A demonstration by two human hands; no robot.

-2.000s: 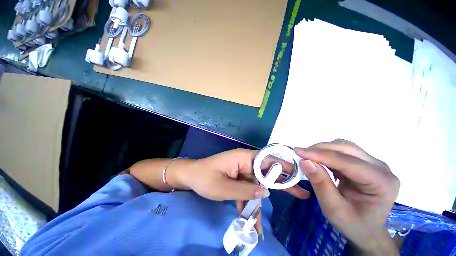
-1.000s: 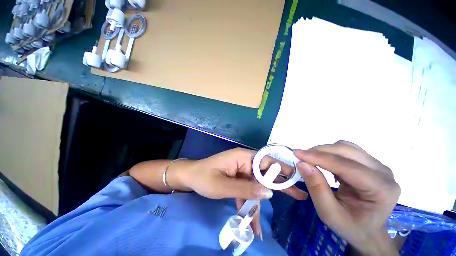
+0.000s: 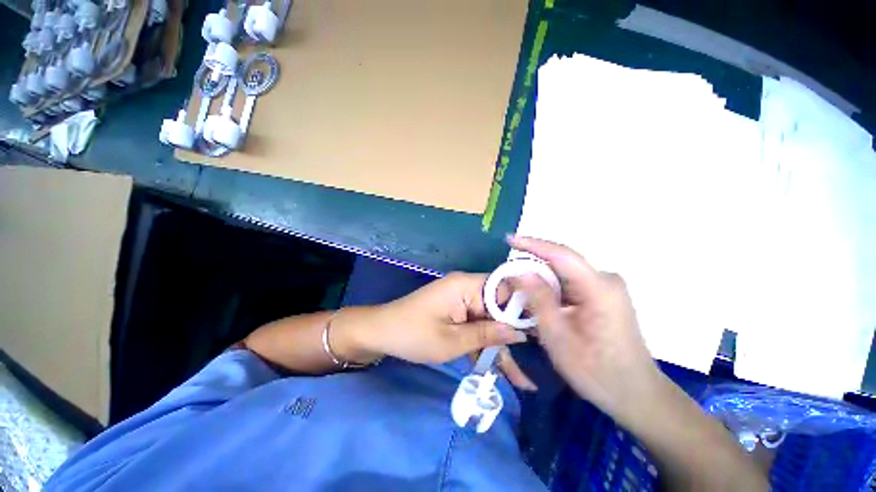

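A white ring-and-arm assembly (image 3: 475, 402) is held over my lap, its ring up between my hands and its slotted cap hanging down. My left hand (image 3: 437, 322) grips it at the lower left of the ring, thumb on the rim near the arm. My right hand (image 3: 586, 322) is on the ring's right side, fingers over and behind the rim. It is slightly blurred and hides that part of the ring. Whether a film is on the ring cannot be seen.
A cardboard sheet (image 3: 384, 106) on the green bench carries several assemblies (image 3: 222, 129) at its left end. Stacked layers of assemblies (image 3: 67, 62) stand far left. White paper sheets (image 3: 634, 202) lie right. A blue crate (image 3: 816, 456) with clear liner is lower right. More cardboard (image 3: 58, 279) is at left.
My right hand has turned and moved left, closer over the ring. Its fingers now wrap the ring's right side. The assembly has tilted, and its cap hangs higher and further right.
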